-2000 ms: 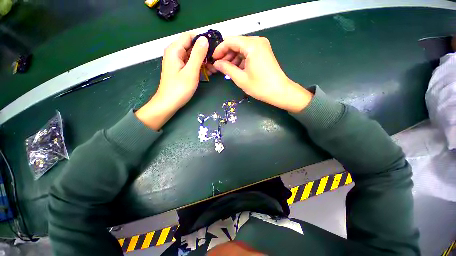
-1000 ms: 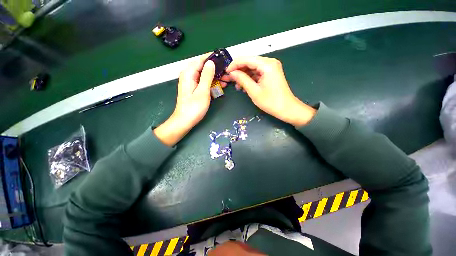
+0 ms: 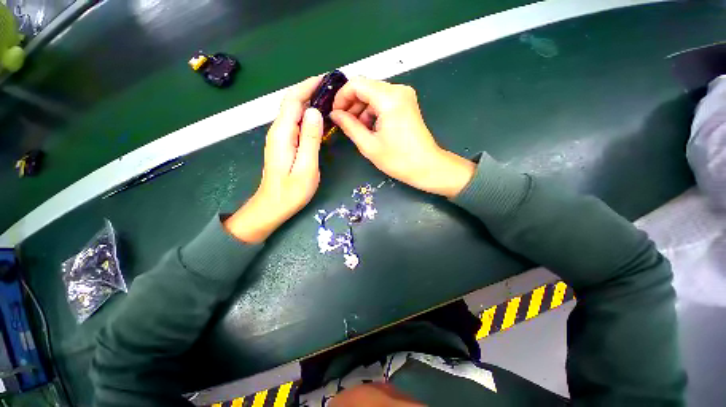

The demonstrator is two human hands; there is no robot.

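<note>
A small black electronic unit (image 3: 326, 89) is held up near the white rail, tilted so that it shows narrow, with a bit of yellow-orange tab below it. My left hand (image 3: 293, 151) grips its left side between thumb and fingers. My right hand (image 3: 386, 119) is at the unit's right side with thumb and index finger pinched together against it; whether a tiny part is between them cannot be seen. A loose pile of tiny white, silver and yellowish parts (image 3: 347, 226) lies on the dark green bench below my hands.
Black units with yellow tabs (image 3: 216, 69) lie on the green belt beyond the white rail (image 3: 199, 131). A slim dark tool (image 3: 143, 177) lies along the rail. A clear bag of parts (image 3: 94, 273) and a blue box (image 3: 16, 326) are at left. A person's sleeve (image 3: 708, 135) is at right.
The black unit has been turned from face-up to a narrow, edge-on tilt, and less of its tab shows. The belt unit appears farther left. My right hand stays at the unit.
</note>
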